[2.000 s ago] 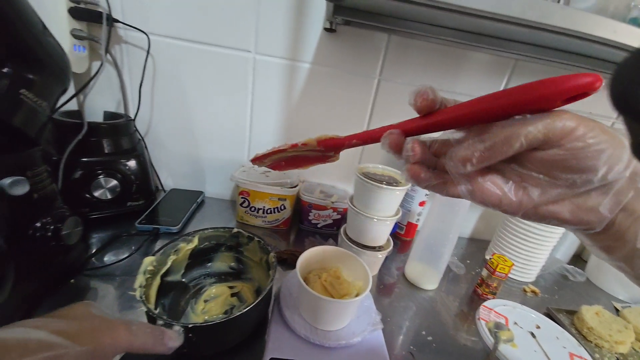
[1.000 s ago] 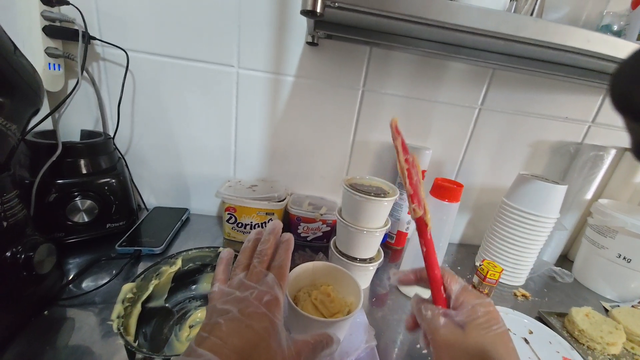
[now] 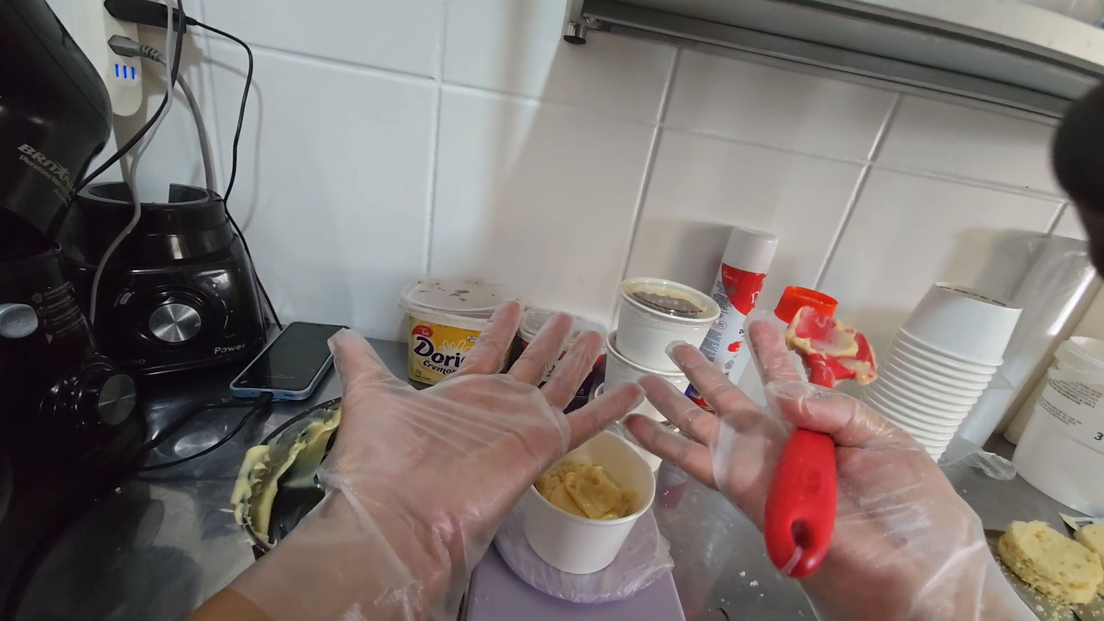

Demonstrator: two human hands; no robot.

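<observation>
Both hands wear clear plastic gloves, palms up. My left hand is spread and holds nothing; it covers part of a dark bowl smeared with yellow cream. My right hand has a red spatula held between thumb and index finger, its cream-smeared head up and the other fingers spread. Between the hands, a white paper cup with yellowish cream sits on a plastic-wrapped round platform of a lilac kitchen scale.
Behind the hands stand a margarine tub, stacked filled cups, a spray can and a red-capped bottle. Nested paper cups and cake rounds are at right. A phone and a blender base occupy the left.
My left hand has risen from beside the paper cup and turned palm up. My right hand has turned palm up too, with its fingers spread and the spatula still in it.
</observation>
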